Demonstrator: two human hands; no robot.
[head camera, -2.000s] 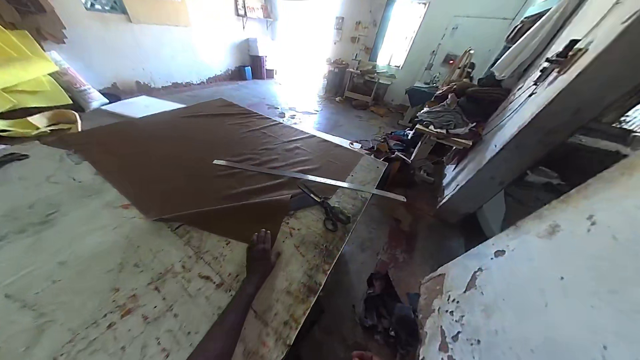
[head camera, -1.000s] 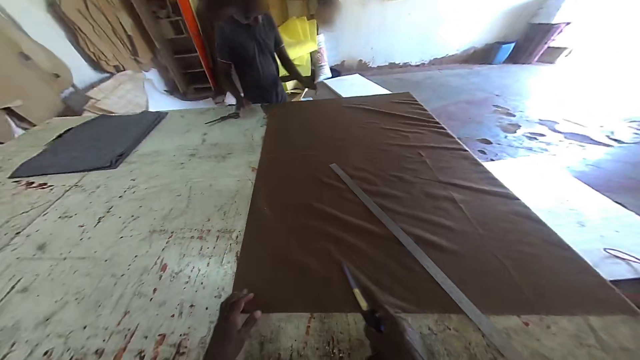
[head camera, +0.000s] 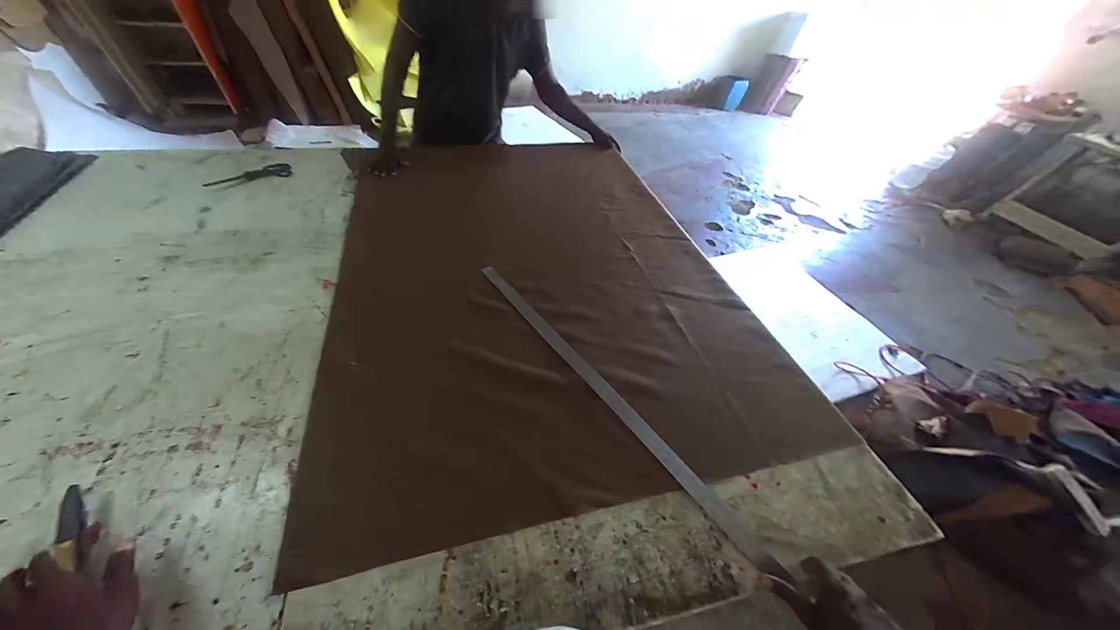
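Brown cloth (head camera: 455, 350) lies over the worktable (head camera: 175, 350), with wrinkles at its middle and right. A long metal ruler (head camera: 604, 385) rests diagonally on it, its near end past the cloth's near edge. My left hand (head camera: 70, 586), at the bottom left beside the cloth, holds a knife (head camera: 72, 521) with a dark blade and a yellowish part. At the bottom right my right hand (head camera: 836, 599), partly cut off by the frame, grips the ruler's near end. Across the table, a person (head camera: 464, 70) has one hand on the cloth's far left corner and the other at its far right corner.
Scissors (head camera: 254, 175) lie on the far left of the table, near a folded dark cloth (head camera: 35, 184). A white board (head camera: 814, 324) is beyond the table's right edge. Mixed scraps (head camera: 1006, 420) are heaped at the right, and yellow sheets (head camera: 376, 61) hang behind the person.
The knife was in my right hand a second ago and is now in my left. My right hand has come to the ruler's near end. The other person's hands have come to the cloth's far edge.
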